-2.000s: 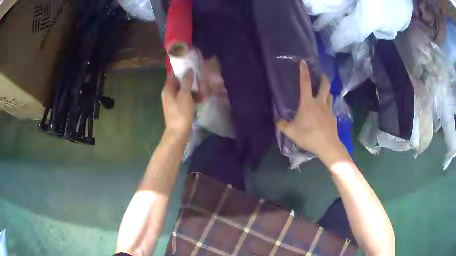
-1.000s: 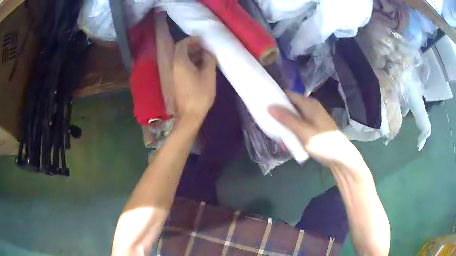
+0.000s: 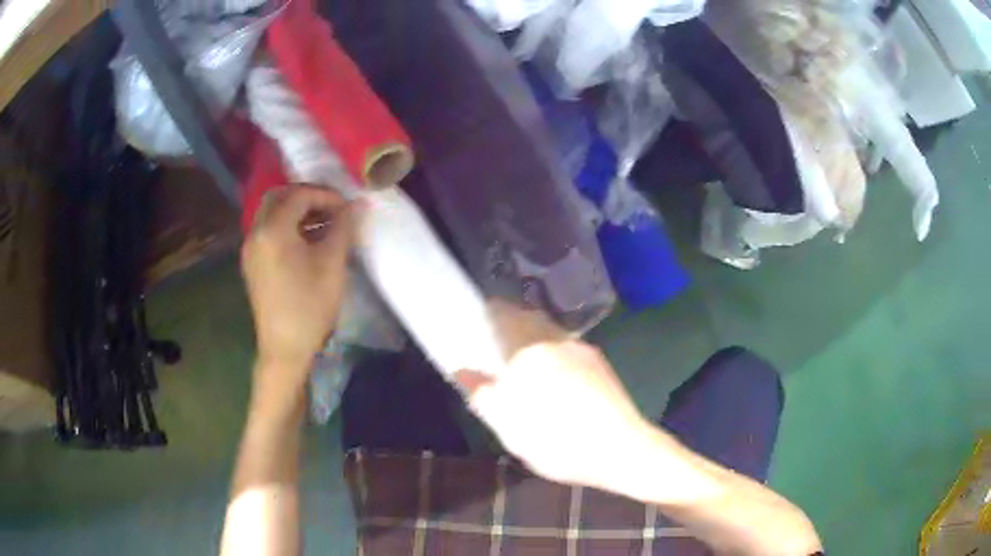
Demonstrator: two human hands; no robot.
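A narrow white roll (image 3: 429, 285) slants from upper left to lower right in front of me. My right hand (image 3: 549, 396) is closed around its lower end. My left hand (image 3: 299, 266) is at its upper part, fingers curled, beside a red roll; what the fingers grip is blurred and partly hidden. A red roll with a brown core end (image 3: 339, 98) lies over the white roll's upper part. Another red roll (image 3: 261, 174) shows behind my left hand. A dark purple roll in plastic (image 3: 505, 185) lies to the right.
Bright blue cloth (image 3: 643, 258), a dark bundle (image 3: 744, 119) and pale loose remnants (image 3: 837, 109) lie to the right. Black bars (image 3: 103, 315) and a brown carton (image 3: 27, 261) stand at the left. A grey bar (image 3: 174, 103) crosses the upper left. Yellow-edged material (image 3: 962, 516) shows at the lower right.
Both hands and the white roll have moved left and lower in the view. The brown-cored red roll now lies left of the purple roll, over the white one.
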